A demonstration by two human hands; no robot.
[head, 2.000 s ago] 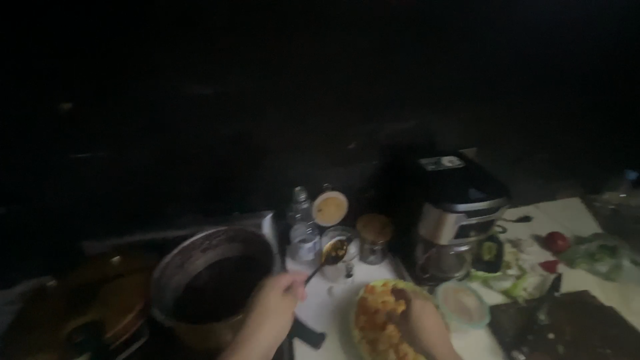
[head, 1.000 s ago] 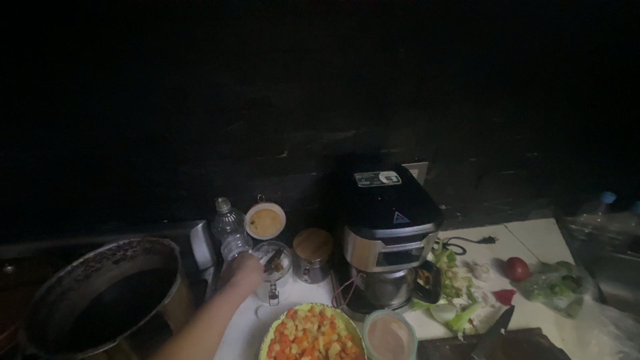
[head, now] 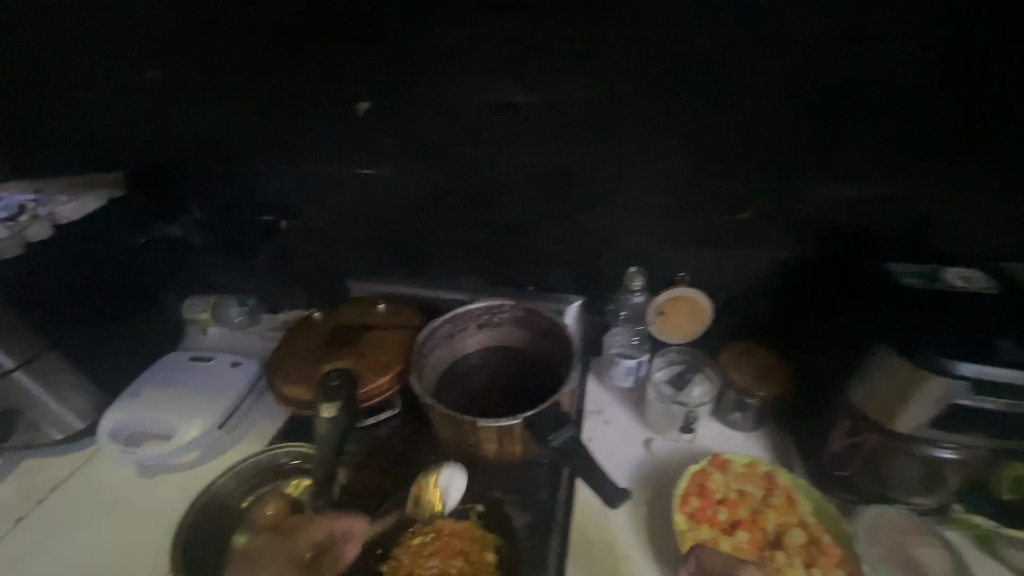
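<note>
My left hand [head: 296, 544], blurred at the bottom edge, holds a metal spoon [head: 438, 490] with something white in its bowl. The spoon is tilted over orange-yellow chopped food [head: 444, 550] in a dark pan on the stove. Only part of my right hand [head: 718, 562] shows, at the near-left edge of a green-yellow bowl [head: 832, 512] of diced orange and pale food; its grip is hidden. Beyond the bowl stands a glass clip-top jar [head: 682, 396], its lid [head: 680, 314] raised, beside a clear bottle [head: 628, 340].
A large pot [head: 496, 432] and a copper-coloured lidded pan [head: 344, 344] occupy the back of the stove. A glass-lidded pan [head: 240, 512] is at front left, near a black handle [head: 332, 432]. A white appliance [head: 184, 408] sits left; a wooden-lidded jar [head: 752, 376] and black appliance [head: 960, 384] stand right.
My left hand has moved left from the clip-top jar to the stove, now with the spoon over the chopped food. My right hand, unseen a second ago, shows again. The view has swung left.
</note>
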